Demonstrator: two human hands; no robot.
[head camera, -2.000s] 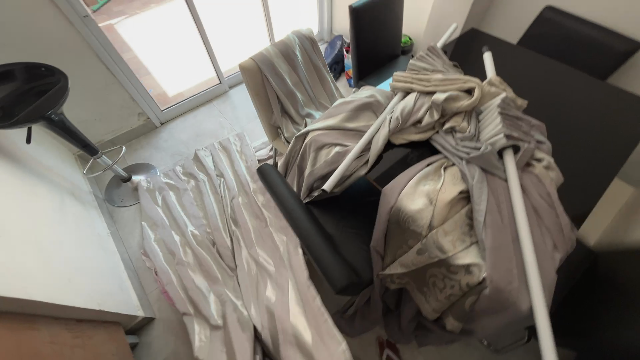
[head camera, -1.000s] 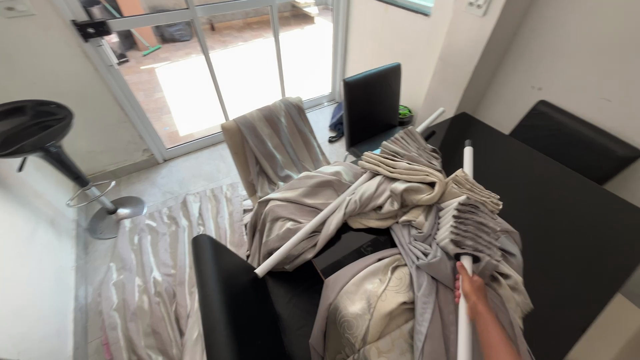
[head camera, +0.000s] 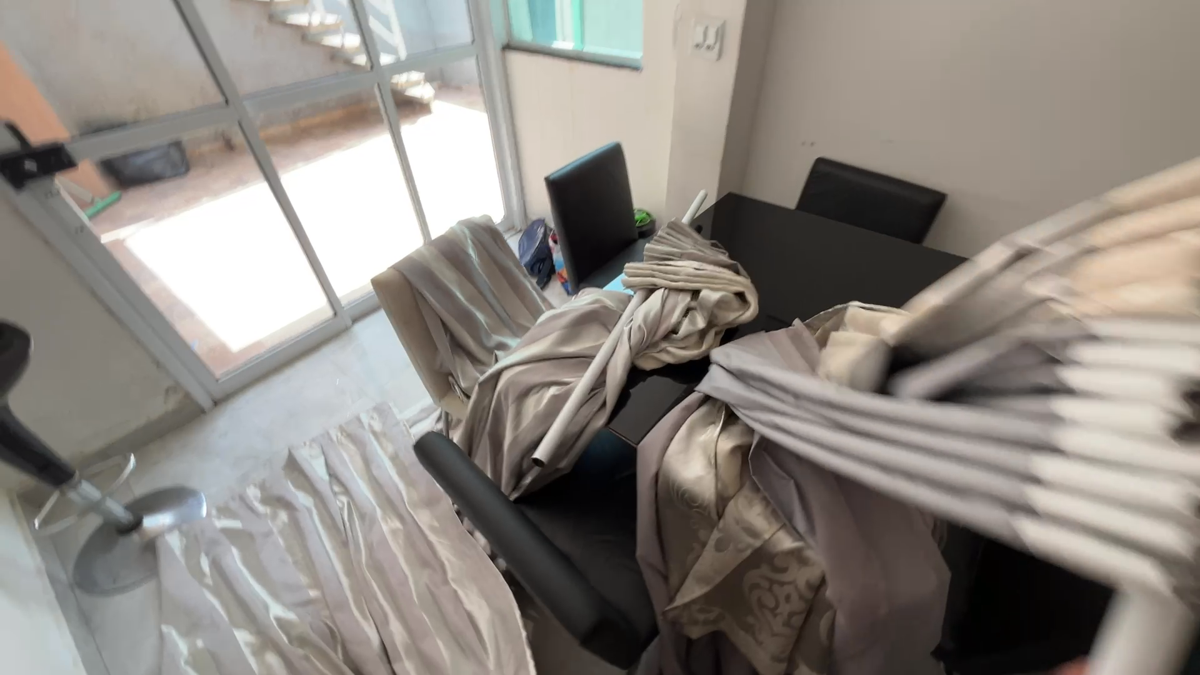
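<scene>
A bunched grey and beige curtain (head camera: 891, 450) stretches from the table's near edge up to the right, its gathered pleats blurred and raised close to the camera. The end of a white curtain rod (head camera: 1148, 633) shows blurred at the lower right corner. A small skin-coloured patch touches the bottom edge beside that rod, too little to tell which hand it is or how it grips. My left hand is out of view. A second curtain (head camera: 694, 319) lies bunched on the table's far left corner, around another white rod (head camera: 586, 380). Patterned beige fabric (head camera: 750, 581) hangs below the first curtain.
The black table (head camera: 797, 248) has black chairs around it, one with its backrest (head camera: 534, 553) close by. A draped chair (head camera: 469, 300) stands left, near a glass door (head camera: 309, 187). Silvery fabric (head camera: 347, 562) lies on the floor beside a bar stool's base (head camera: 131, 544).
One second ago a hand held the right rod at the table. That rod and its pleated curtain have since been lifted toward the camera, up and to the right.
</scene>
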